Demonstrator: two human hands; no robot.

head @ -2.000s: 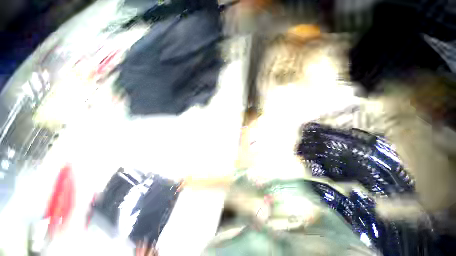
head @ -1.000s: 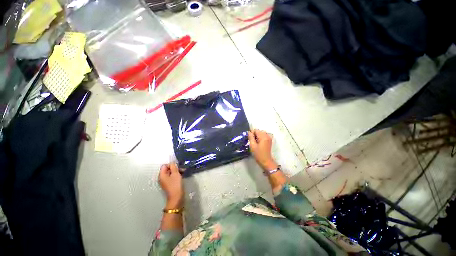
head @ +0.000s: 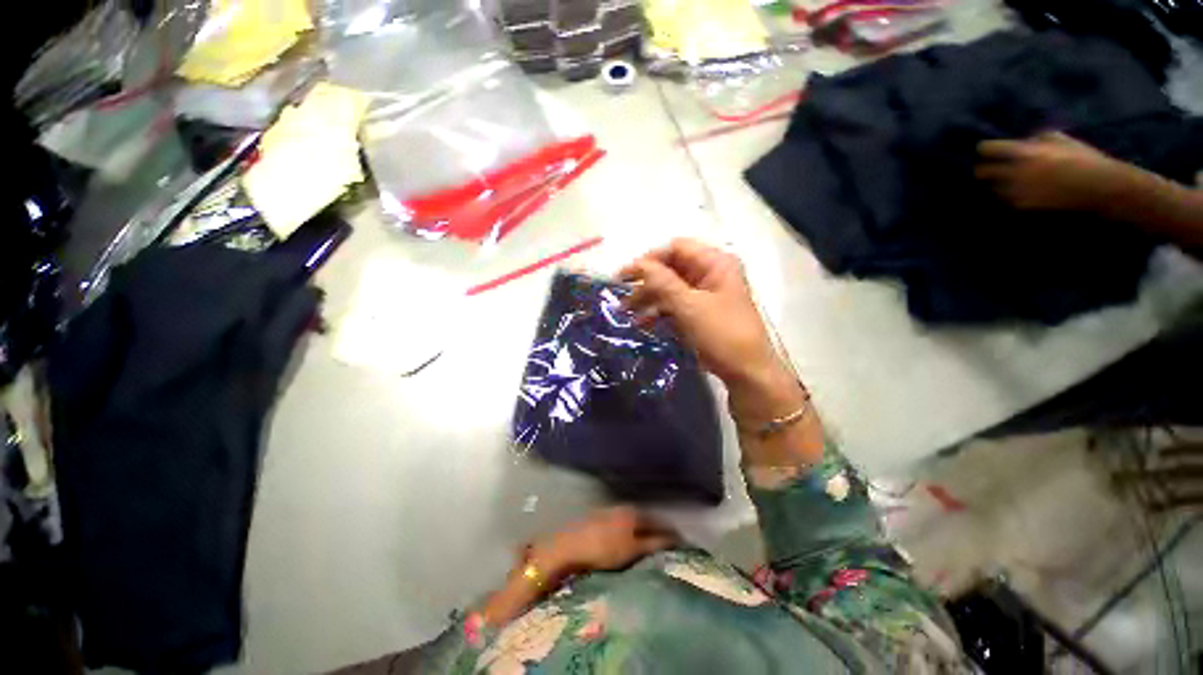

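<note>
A packed garment (head: 614, 382), a dark folded square in shiny clear plastic, lies on the pale table (head: 396, 528), its lower right part matte and blurred. My right hand (head: 699, 303) is at its upper right edge, with bent fingers pinching the plastic there. My left hand (head: 600, 538) is low and blurred, just below the packed garment's bottom edge; its fingertips are unclear and I cannot tell if they hold anything.
Empty clear bags with red bands (head: 495, 185) lie beyond a loose red strip (head: 534, 266). Dark garments lie left (head: 165, 448) and right (head: 924, 185). Another person's hand (head: 1049, 172) rests on the right pile. Yellow sheets (head: 306, 156), a tape roll (head: 616, 74) and grey stacks (head: 570, 33) stand beyond.
My right hand has moved from the packed garment's right side to its top edge. My left hand has moved from the lower left corner to below it. Another person's hand has appeared at right.
</note>
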